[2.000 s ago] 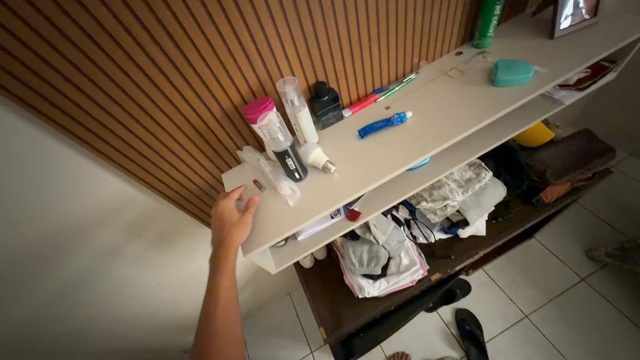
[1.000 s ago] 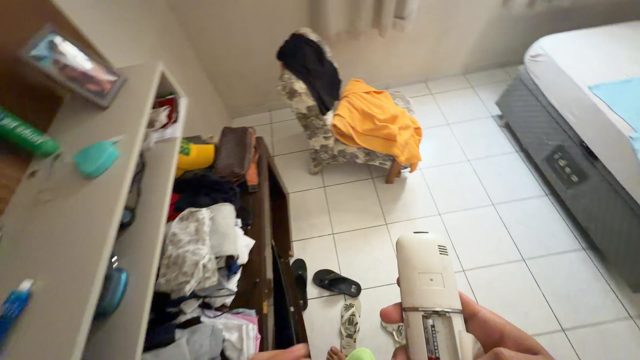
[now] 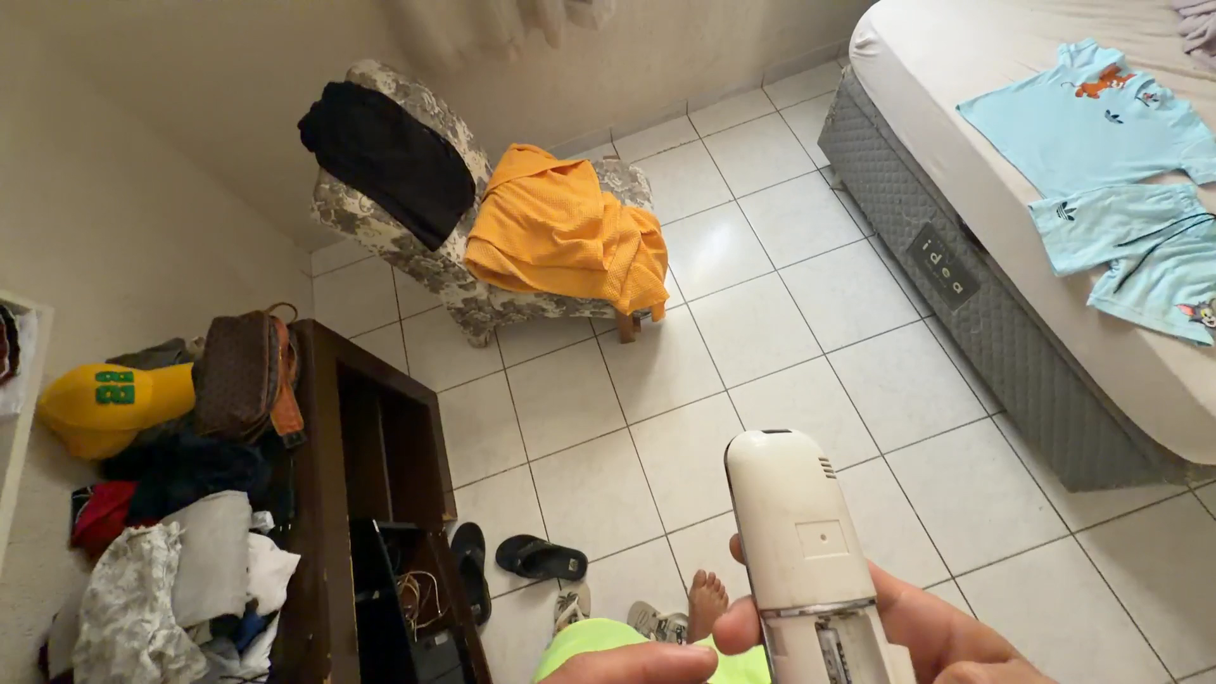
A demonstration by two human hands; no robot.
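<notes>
A white handheld device (image 3: 803,532), perhaps a remote control, is at the lower middle right with its back towards me. It has small vent slots near the top, and a battery compartment (image 3: 831,651) lies uncovered at its lower end. My right hand (image 3: 950,632) holds the device from the right. Fingertips also show at the device's left edge; which hand they belong to is unclear. From the bottom edge, one finger of my left hand (image 3: 632,663) points towards the device; the rest of that hand is out of frame.
A dark wooden cabinet (image 3: 328,475) with folded clothes (image 3: 209,560), a yellow cap (image 3: 114,404) and a brown bag (image 3: 237,375) is at left. Black sandals (image 3: 541,558) lie on the tiled floor. Behind are a patterned chair (image 3: 380,223) with an orange cloth (image 3: 560,228) and a bed (image 3: 912,57).
My left hand, at the shelf edge two seconds ago, is now beside the device. The device came into view in my right hand. The view has turned from the shelf towards the floor and bed.
</notes>
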